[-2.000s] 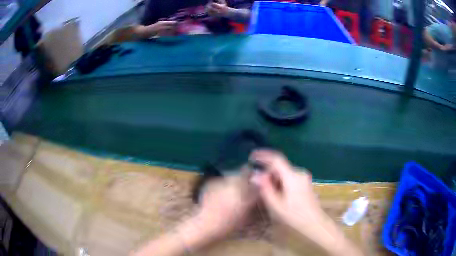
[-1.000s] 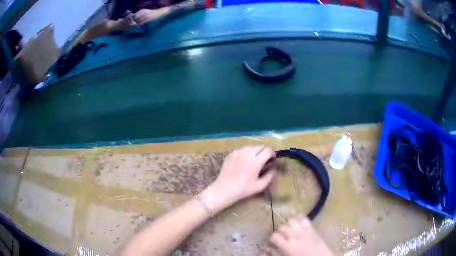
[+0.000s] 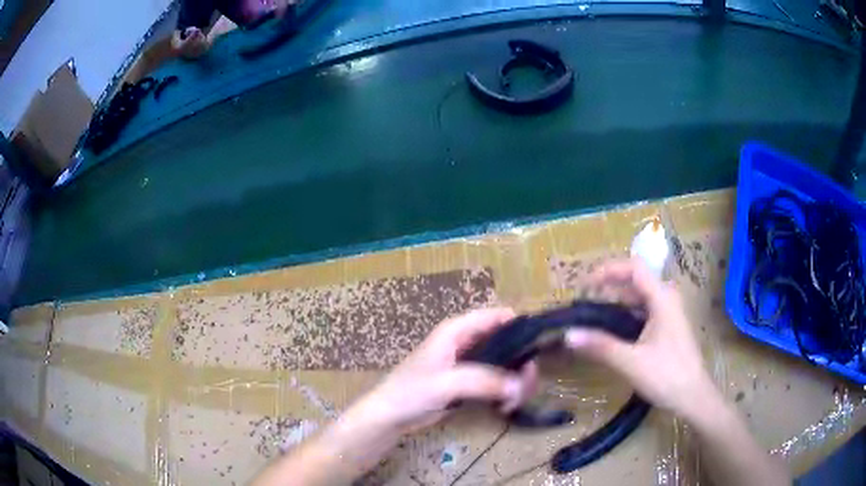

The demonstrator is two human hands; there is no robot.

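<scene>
A black padded headband [image 3: 560, 323] is held in both hands above the cardboard mat [image 3: 228, 370], its arc upward and its ends toward me. My left hand [image 3: 456, 370] grips its left side, fingers and thumb around it. My right hand [image 3: 646, 332] grips its upper right side. The end at the lower right hangs free. A thin dark wire trails from near the left end to the mat. A white glue bottle [image 3: 651, 249] with an orange tip stands behind my right hand, partly covered by it. The held band is a little blurred.
A blue tray [image 3: 745, 237] of tangled black curved parts [image 3: 807, 271] is at the right. Another black headband [image 3: 527, 100] with a thin wire lies on the green belt [image 3: 285, 180]. Black pieces [image 3: 119, 114] lie at the far left, near a cardboard box [image 3: 57, 123] and another person's hand [image 3: 192, 41].
The headband has turned so its arc faces up, and both hands now grip it. My right hand has moved up from the lower end. The view has shifted.
</scene>
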